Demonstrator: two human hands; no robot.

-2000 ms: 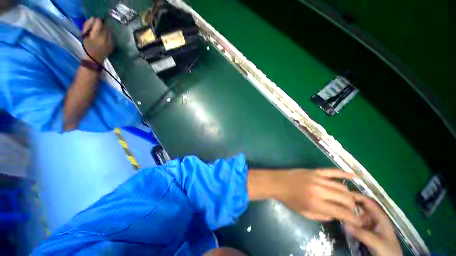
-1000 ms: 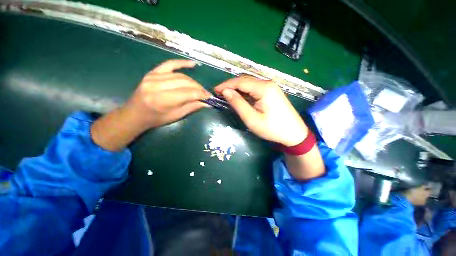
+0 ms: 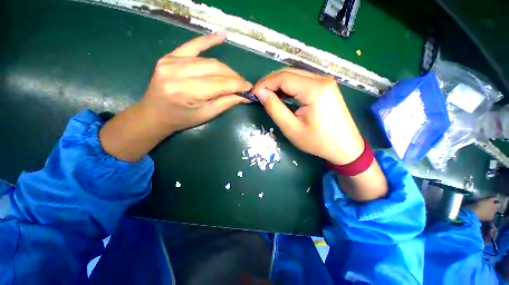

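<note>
A phone unit (image 3: 249, 96) is held above the dark green bench, seen edge-on as a thin dark strip, mostly hidden by the fingers. My left hand (image 3: 192, 92) grips it from the left, with the index finger stretched out toward the pale rail. My right hand (image 3: 312, 111), with a red band at the wrist, has thumb and fingertips closed at the unit's right end; whether a small piece is between them is hidden. A heap of small white pieces (image 3: 262, 147) lies on the bench below the hands, with several loose ones around it.
The worn pale rail (image 3: 262, 42) runs behind the hands. Beyond it, the green conveyor (image 3: 279, 16) carries another phone unit (image 3: 339, 15). A blue bin (image 3: 414, 114) of white pieces and crumpled clear bags (image 3: 466, 99) stand right. A neighbouring worker's hand (image 3: 486, 208) shows at far right.
The view has shifted, so the bench, heap and bin sit differently in it. Both hands remain together at the phone unit. Two seconds ago the view faced left, toward a neighbouring worker.
</note>
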